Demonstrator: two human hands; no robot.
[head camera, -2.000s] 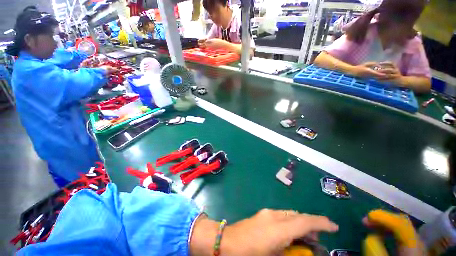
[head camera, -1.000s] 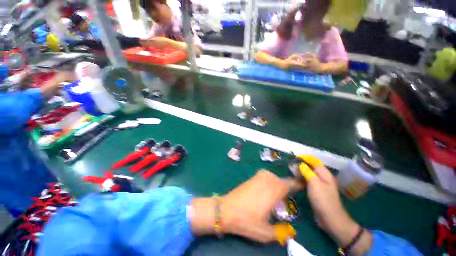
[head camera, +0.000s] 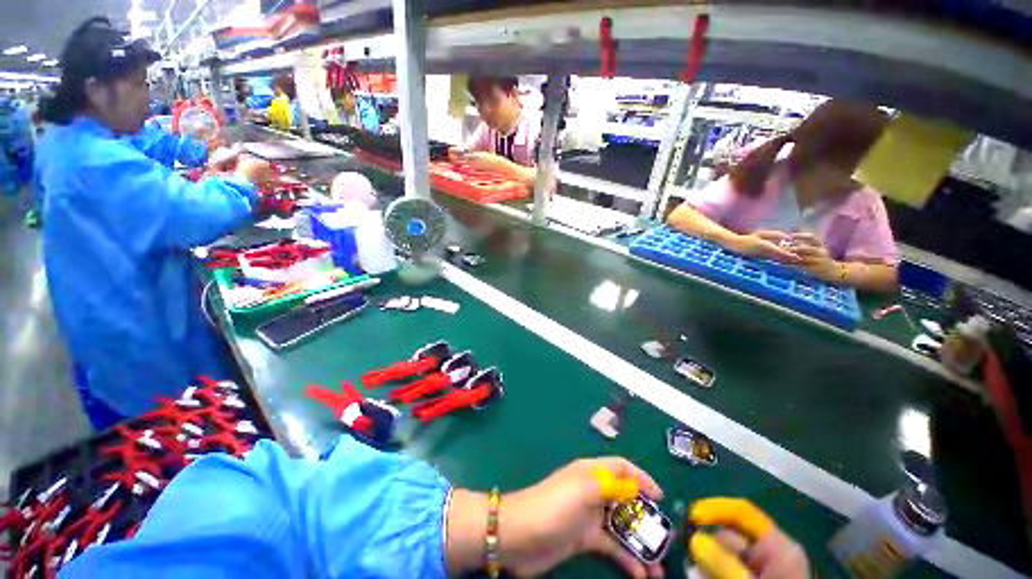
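My left hand (head camera: 566, 509), with a yellow finger cot, holds a watch case (head camera: 639, 527) by its edge. Its silver rim and white and gold inside face up. My right hand (head camera: 747, 543) is just right of the case, cut off by the bottom edge, with yellow cots on bent fingers; whether it holds anything is hidden. Another open case (head camera: 691, 446) lies on the mat beyond my hands. A small pale module with a dark tail (head camera: 607, 422) lies left of it.
Red clamps (head camera: 458, 396) on black units lie left of centre. A dispenser bottle (head camera: 891, 532) stands right. A clamp tray (head camera: 51, 452) is low left. A green basket (head camera: 243, 299), phone (head camera: 312, 321) and fan (head camera: 415, 228) are behind. A person (head camera: 815, 204) sits opposite at a blue tray (head camera: 741, 275).
The view has swung back left and risen. My hands are apart now, with the case turned face up in my left hand. The wipe seen by my left hand no longer shows.
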